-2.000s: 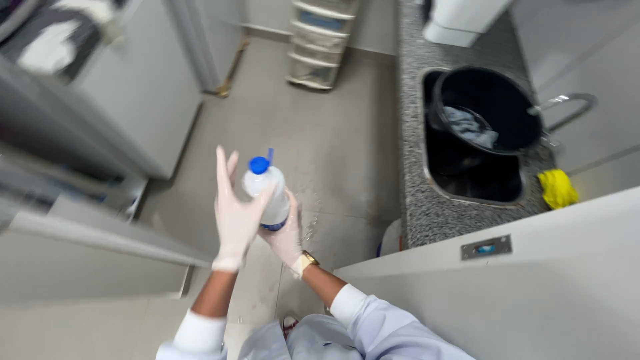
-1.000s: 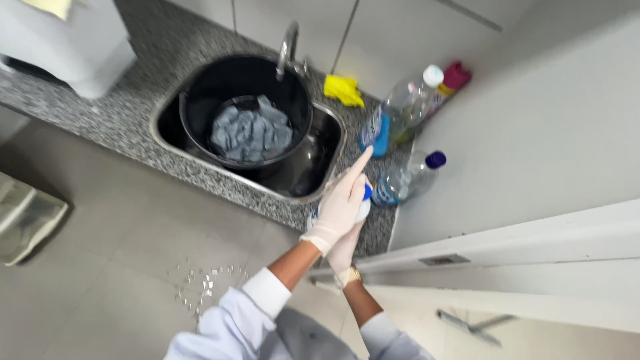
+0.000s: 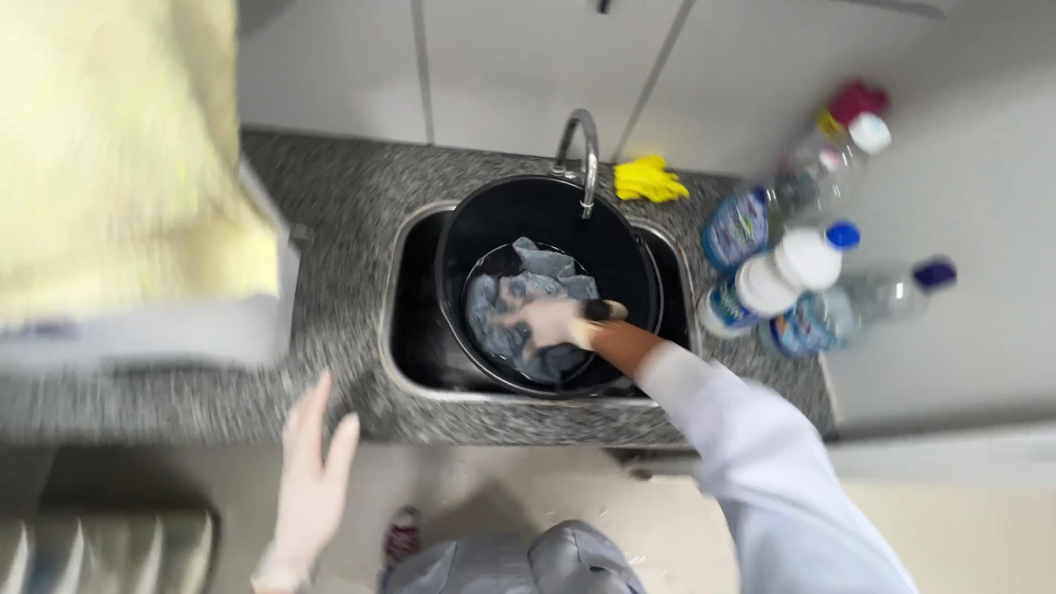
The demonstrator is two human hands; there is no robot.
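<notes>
Inside a black bucket [image 3: 528, 194], which sits in a steel sink [image 3: 412, 371], lies a wet grey-blue cloth [image 3: 549, 264] in some liquid. My right hand [image 3: 553, 322], in a pale glove with a watch at the wrist, reaches down onto the cloth with fingers spread; blur hides whether it grips any. My left hand [image 3: 313, 470], gloved too, is held apart and holding nothing, in front of the counter's edge, left of the sink. A white bottle with a blue cap [image 3: 771, 280] stands on the counter to the right of the sink.
A curved chrome faucet [image 3: 588, 157] hangs over the bucket's back rim. Yellow rubber gloves [image 3: 649, 179] lie behind the sink. Clear plastic bottles [image 3: 858, 305] stand by the right wall. A large blurred yellow-and-white object [image 3: 124, 165] covers the left of the granite counter [image 3: 346, 214].
The blue-capped bottle, in my hands two seconds ago, now stands among the other bottles. My hands have parted, the right one reaching into the bucket. The view has turned to the sink.
</notes>
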